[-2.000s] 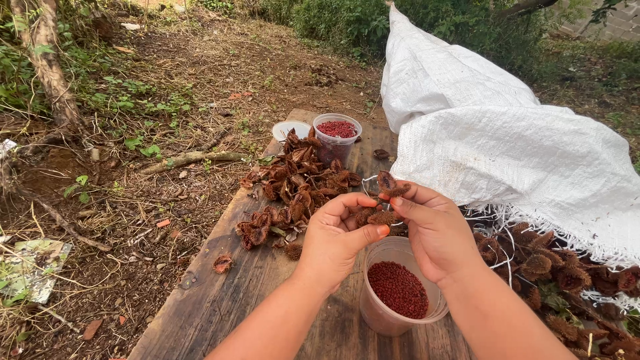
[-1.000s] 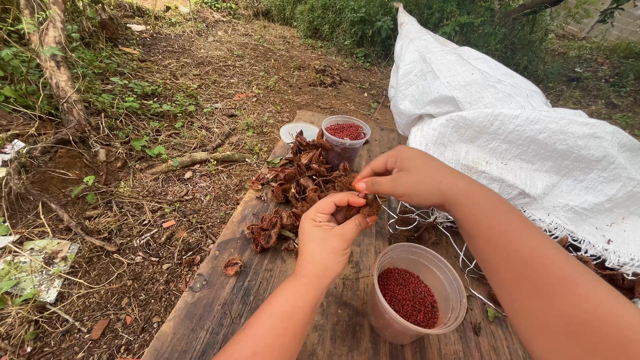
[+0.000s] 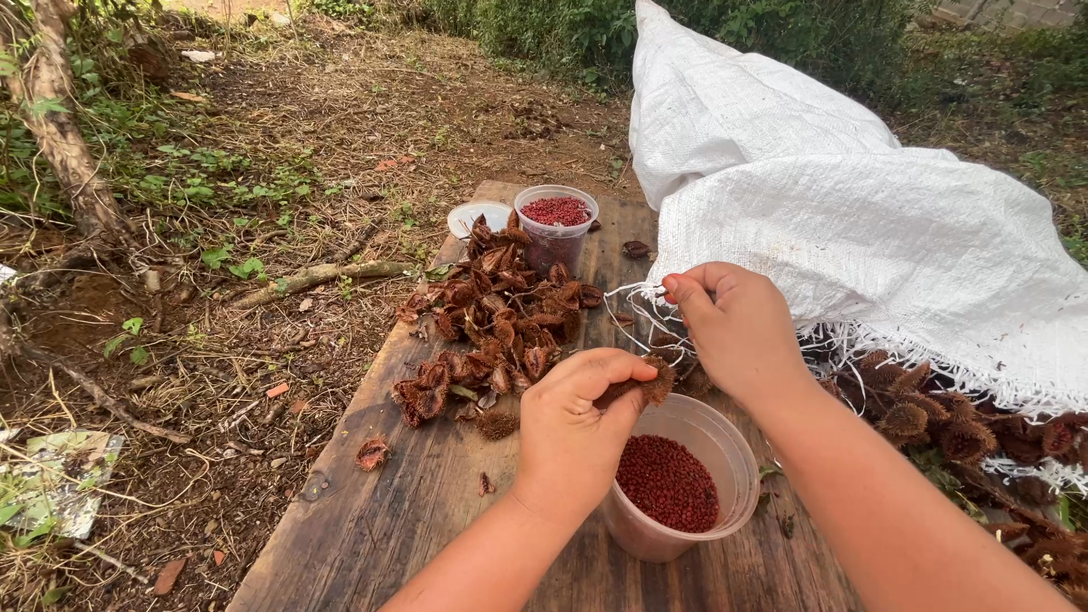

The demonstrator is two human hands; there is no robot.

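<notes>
My left hand point(image 3: 586, 416) holds a spiny brown annatto pod point(image 3: 656, 381) between thumb and fingers, just above the rim of a clear plastic tub point(image 3: 738, 459) part-filled with red seeds point(image 3: 667, 484). Up and to the right, my right hand point(image 3: 735, 327) has thumb and forefinger pinched together beside the frayed edge of a white woven sack point(image 3: 850, 212); whether something small is between the fingertips cannot be told. Opened, dry pod husks point(image 3: 501, 314) lie heaped left of my hands. Behind them stands a second clear tub point(image 3: 557, 234) full of red seeds.
The wooden board point(image 3: 382, 510) carries all of this. A white lid point(image 3: 480, 218) lies beside the far tub. Spiny pods on stems point(image 3: 926, 408) are partly under the sack at right. Loose white threads point(image 3: 650, 319) hang near my right hand. A branch point(image 3: 327, 276) lies on the ground at left.
My hands were together at a pod; now my right hand is apart from my left, farther right by the sack's edge. My left hand has come nearer the front tub.
</notes>
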